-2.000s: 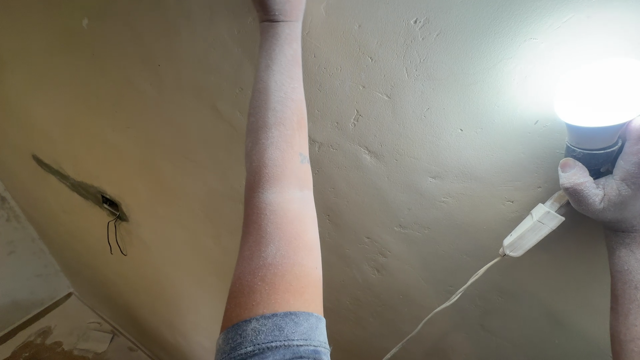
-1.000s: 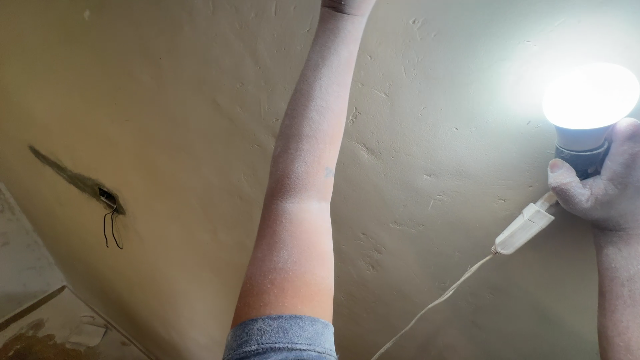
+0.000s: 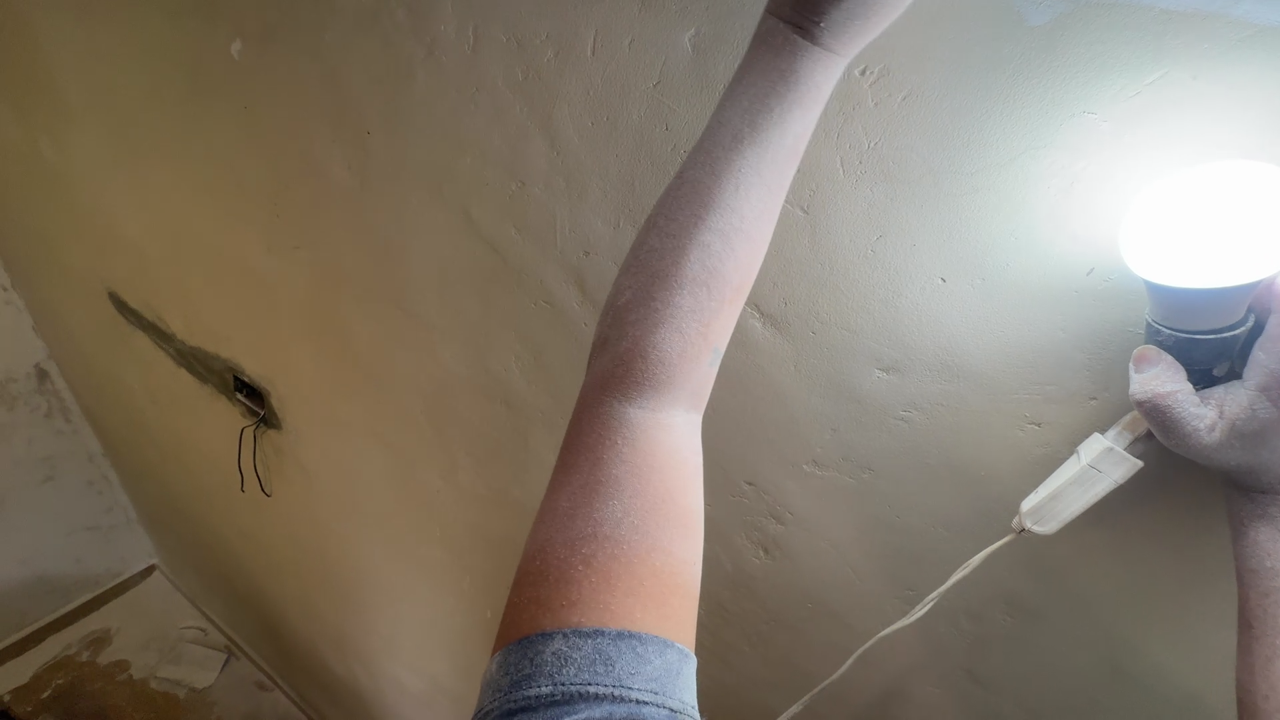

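Observation:
At the right edge, my right hand (image 3: 1215, 410), coated in pale dust, grips the black lamp socket (image 3: 1200, 350) of a lit light bulb (image 3: 1205, 225). Just below that hand a white plug connector (image 3: 1080, 485) hangs on a twisted white cord (image 3: 920, 608). My left arm reaches up across the middle of the view over a plastered surface (image 3: 420, 250). Only the wrist and the base of my left hand (image 3: 840, 15) show at the top edge; its fingers, and anything in them, are out of view. Small dents and scratches mark the plaster near the arm.
On the left, a small hole (image 3: 247, 392) in the plaster has dark wires (image 3: 250, 460) hanging out, with a grey patched streak (image 3: 170, 340) beside it. A stained pale surface (image 3: 110, 650) meets the plaster at the lower left corner.
My left forearm has swung to the right at its upper end, its wrist now nearer the lamp. My right hand still holds the lit lamp at the right side.

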